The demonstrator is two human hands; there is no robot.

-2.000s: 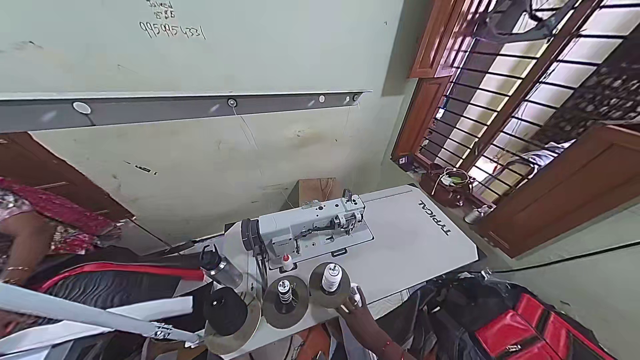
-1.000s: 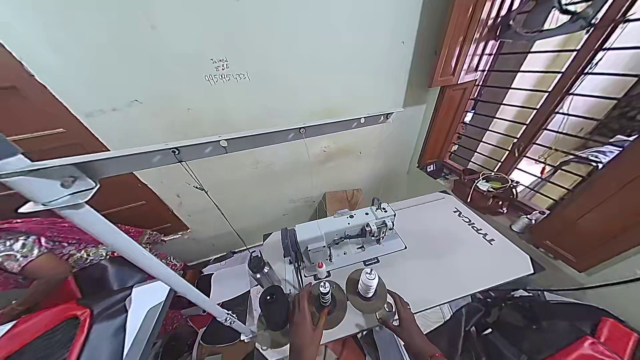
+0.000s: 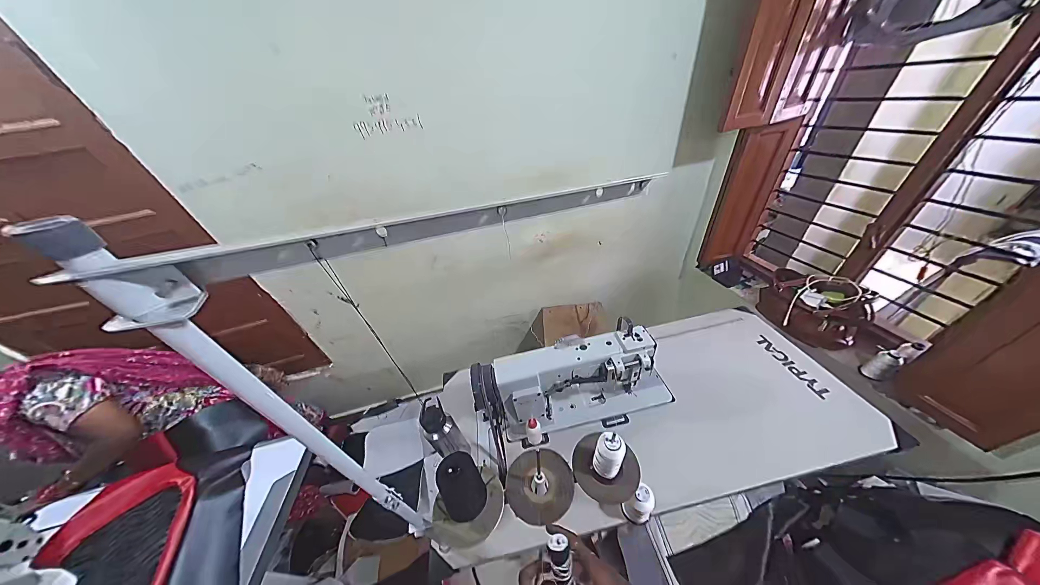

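Observation:
At the bottom edge, my left hand (image 3: 532, 572) and my right hand (image 3: 591, 562) close around a thread cone (image 3: 558, 548) with a white top; both hands are partly cut off by the frame. Just beyond them, a bare spindle stands on the middle round spool plate (image 3: 539, 508). The plate to its right bears a white thread cone (image 3: 608, 455), and the left one a black cone (image 3: 461, 487). Another white cone (image 3: 639, 504) stands near the table's front edge. The white sewing machine (image 3: 569, 378) is behind the plates, with a small red-tipped white cone (image 3: 533, 431) beside it.
The white machine table (image 3: 756, 406) extends right. A pale metal pole (image 3: 268, 398) slants across the left. A steel bottle (image 3: 441, 429) stands behind the black cone. At left, a person (image 3: 106, 414) bends over red and black material (image 3: 179, 496). Dark material (image 3: 861, 528) lies at lower right.
My hands have moved from around the spool plates toward the bottom edge. The cone on the middle plate's spindle has been lifted off. A white cone now shows near the table's front edge.

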